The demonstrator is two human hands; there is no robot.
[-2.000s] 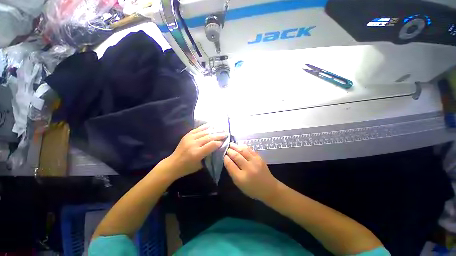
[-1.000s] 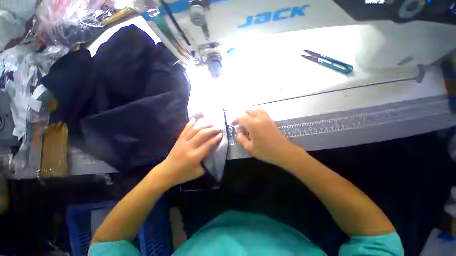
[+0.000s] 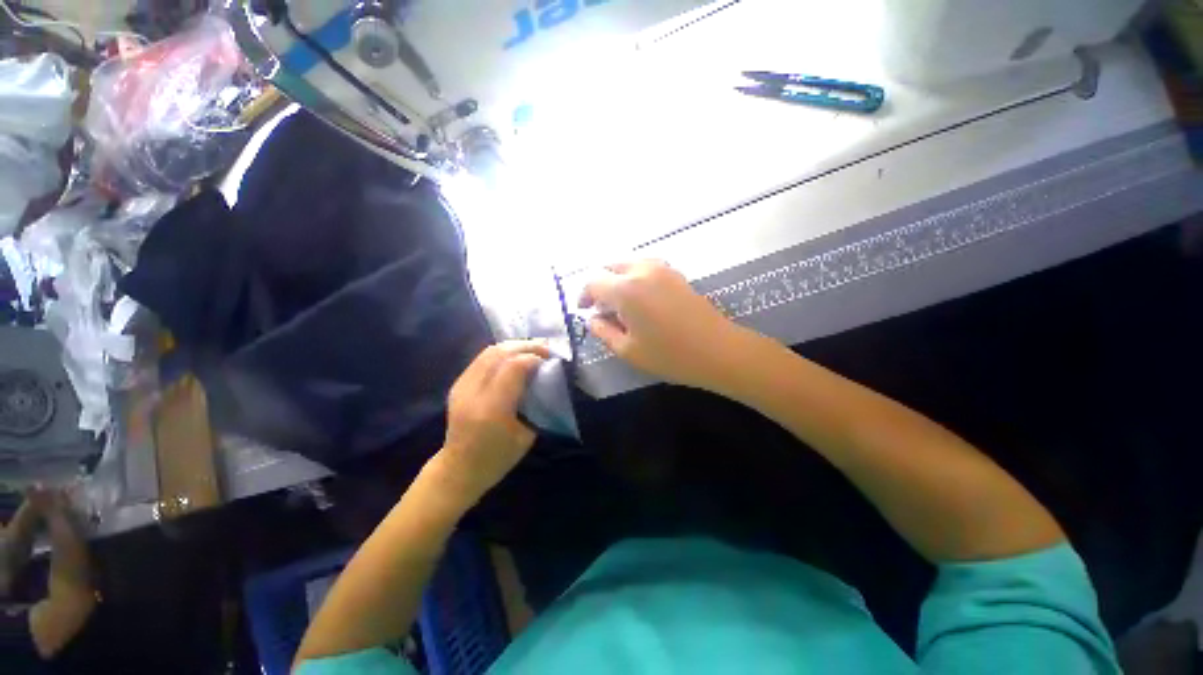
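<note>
A dark garment (image 3: pixel 343 303) lies in a heap left of the needle. A pale grey strip with a dark edge (image 3: pixel 552 396) runs from it over the table's front edge, its pointed end hanging down. My left hand (image 3: pixel 491 402) grips the strip near its lower end. My right hand (image 3: pixel 649 321) is at the strip's dark right edge, fingers bent and close together; whether it pinches the edge is unclear. The presser foot area below the machine head (image 3: pixel 475 148) is lost in lamp glare.
Teal snips (image 3: pixel 815 91) lie on the white machine bed (image 3: pixel 686 145). A printed ruler (image 3: pixel 924 240) runs along the front. Plastic bags (image 3: pixel 165 106) and a brown packet (image 3: pixel 186 442) are at left. A blue basket (image 3: pixel 462 607) is below. Another person's arm (image 3: pixel 63 580) shows at lower left.
The view has turned and shifted, tilting the machine and moving the snips up the picture. My right hand has moved from low beside the strip to its upper right edge. My left hand has slid lower.
</note>
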